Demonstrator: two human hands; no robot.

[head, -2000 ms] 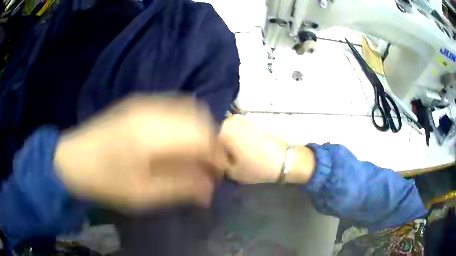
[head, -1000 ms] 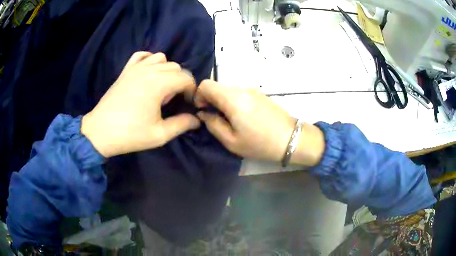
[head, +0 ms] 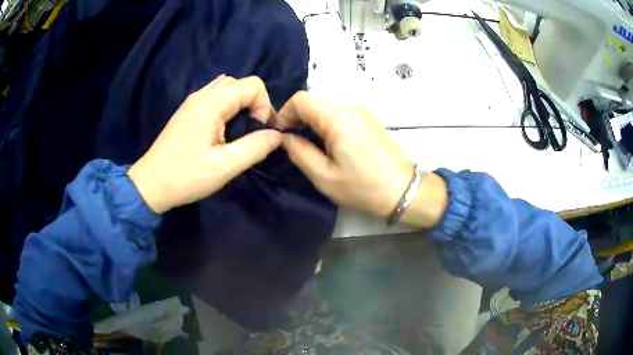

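Observation:
A large dark navy garment piece [head: 173,76] covers the left of the table and hangs over the front edge. My left hand [head: 208,142] and my right hand [head: 347,152] meet at its right part. Each pinches the navy cloth between thumb and index finger, with the fingertips close together. The exact fold between the fingertips is partly hidden. The presser foot and needle area [head: 360,52] of the white sewing machine stands beyond my right hand, with no cloth under it.
Black shears [head: 531,90] lie right of the needle, beside a tan card [head: 516,35]. Small tools [head: 598,128] lie at the far right near the machine base. The white machine table [head: 451,163] has a wooden front edge. Patterned cloth shows below at the lower right.
The blurred left hand of two seconds ago has steadied beside the right hand. Since one second ago, both hands have shifted slightly and the fingertips have come closer together on the cloth.

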